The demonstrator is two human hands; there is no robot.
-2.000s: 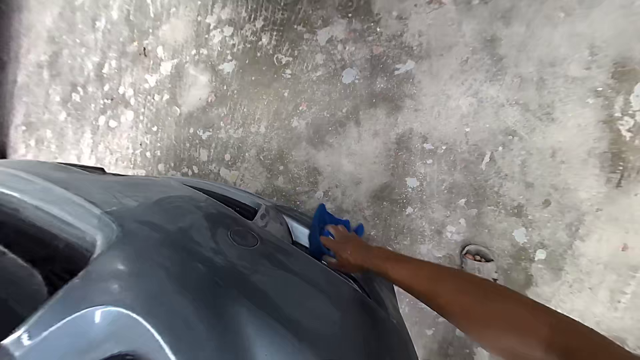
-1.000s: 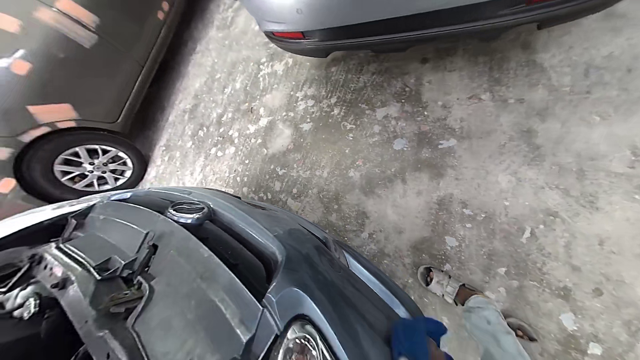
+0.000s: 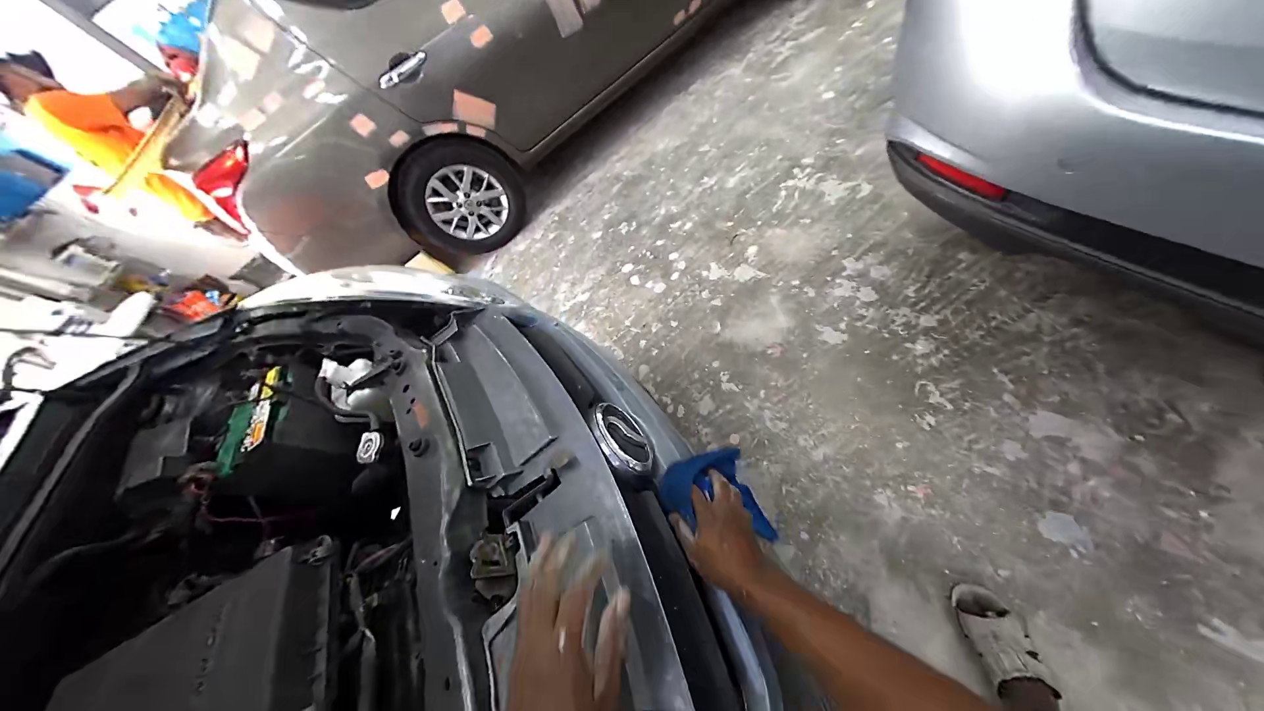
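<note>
My right hand [image 3: 726, 533] presses a blue cloth [image 3: 726, 474] onto the front bumper of a grey car, just beside the round chrome emblem [image 3: 623, 437]. My left hand [image 3: 568, 622], blurred, is over the plastic cover [image 3: 504, 395] behind the grille, its fingers apart and nothing in them. Whether it touches the cover cannot be told. The engine bay stands exposed to the left, with a battery [image 3: 249, 420] and the hood latch [image 3: 492, 558] in view.
A grey-brown car [image 3: 326, 128] with sanded patches stands beyond the bumper. At the upper right is a silver car's rear bumper [image 3: 1086, 217]. A person in orange [image 3: 94, 128] is at the upper left. A sandalled foot [image 3: 1002, 637] rests on the stained concrete floor [image 3: 810, 326].
The view has swung widely towards the engine bay. The blue cloth, earlier by the bumper's side, is now beside the emblem in my right hand. My left hand has come into view.
</note>
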